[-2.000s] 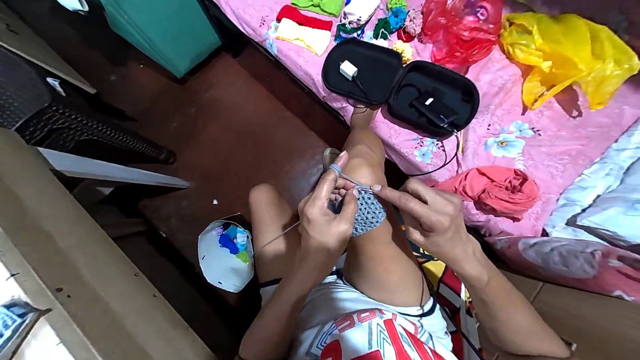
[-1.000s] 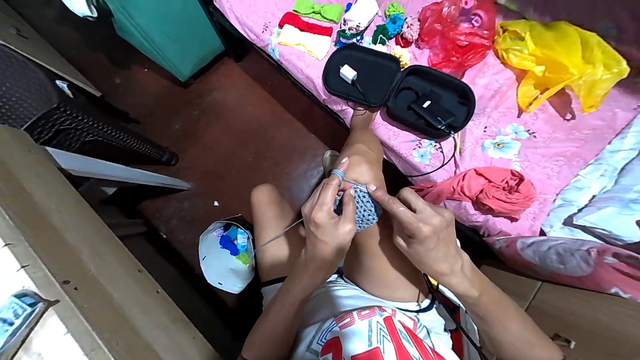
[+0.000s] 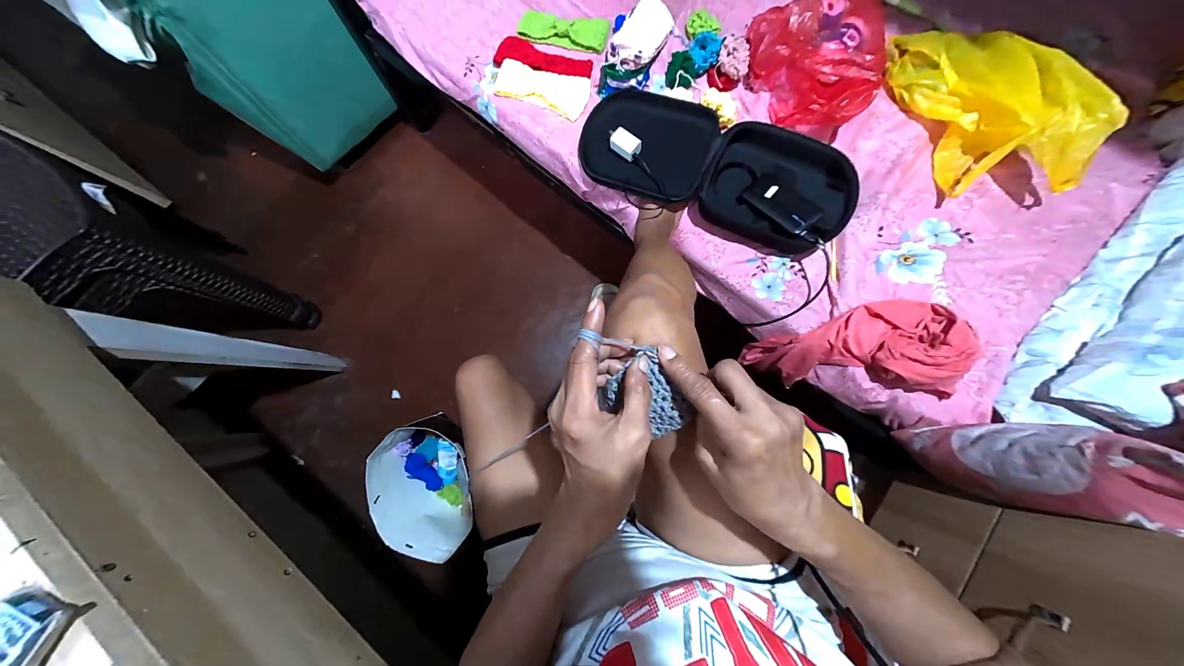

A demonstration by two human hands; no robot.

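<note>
A piece of grey-blue crochet work point(image 3: 662, 403) hangs between my two hands, above my thighs. My left hand point(image 3: 601, 416) pinches its upper left edge between thumb and fingers, and grey yarn point(image 3: 589, 338) is wound round the raised index finger. From that hand the yarn runs down left across my thigh toward a white container point(image 3: 421, 509) with blue, purple and green yarn inside. My right hand point(image 3: 747, 435) has its index fingertip at the top edge of the work, with its other fingers curled. Any hook in it is hidden or too small to make out.
On the pink floral bed lie an open black case point(image 3: 650, 139) with a charger and cable, a red plastic bag point(image 3: 814, 65), a yellow plastic bag point(image 3: 1008, 102), a coral cloth point(image 3: 888, 347) and several crocheted pieces. A dark woven plastic chair point(image 3: 166, 268) stands left.
The right index fingertip has shifted slightly along the top edge of the crochet work. My left hand still holds the work, with yarn round its index finger.
</note>
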